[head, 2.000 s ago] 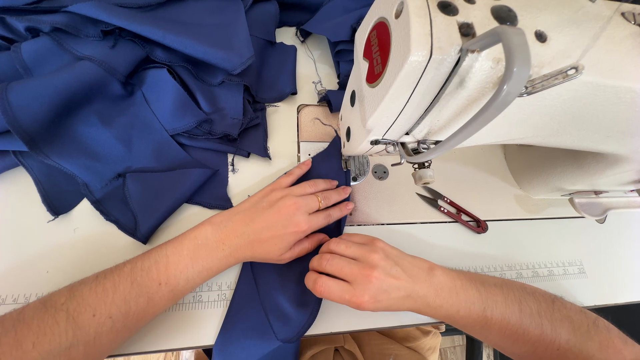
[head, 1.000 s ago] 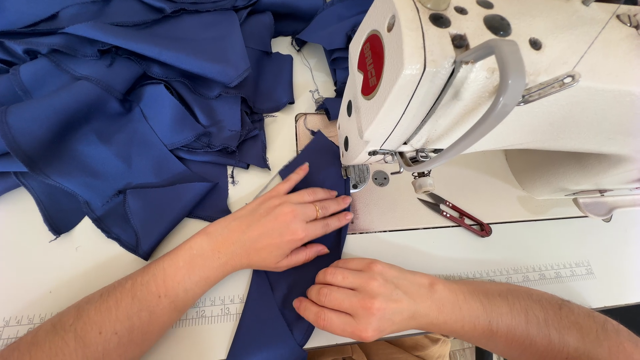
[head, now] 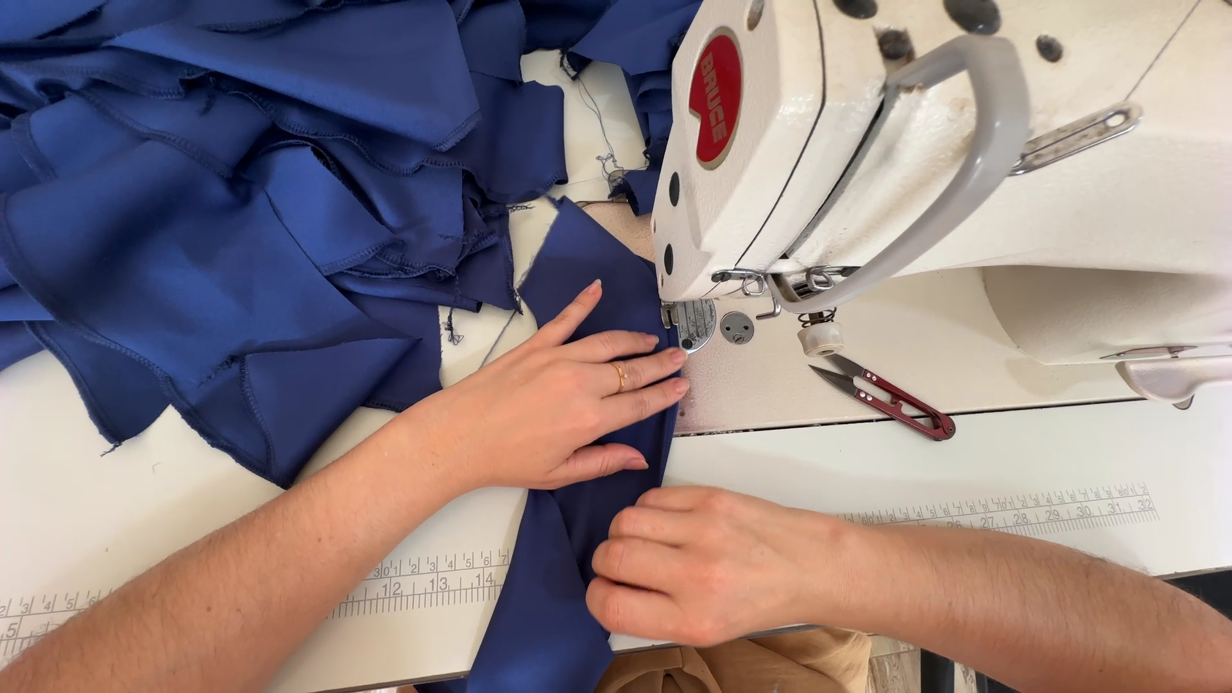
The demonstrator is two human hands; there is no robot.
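Note:
A strip of navy blue fabric [head: 599,274] runs from beside the sewing machine's needle area down over the table's front edge. My left hand [head: 549,404], with a ring on one finger, lies flat on it, fingers spread, fingertips near the fabric's right edge. Below it, my right hand [head: 688,568] is curled with the fabric's edge at its fingers; its fingertips are hidden, and so is any pinch. The white sewing machine [head: 1107,212] stands at the right. Its needle and presser foot are mostly hidden behind the machine head. The metal needle plate [head: 695,325] shows right of the fabric.
A large heap of blue fabric pieces [head: 192,231] covers the upper left. Red-handled thread snips [head: 890,397] lie on the machine bed. Printed ruler scales [head: 1020,510] run along the white table. Loose threads [head: 606,159] lie behind the strip. Tan cloth [head: 751,664] shows below the table edge.
The blue strip's upper end has shifted away from me past the needle area, and its lower part now hangs differently. My left hand stays spread on it; my right hand remains curled at its edge.

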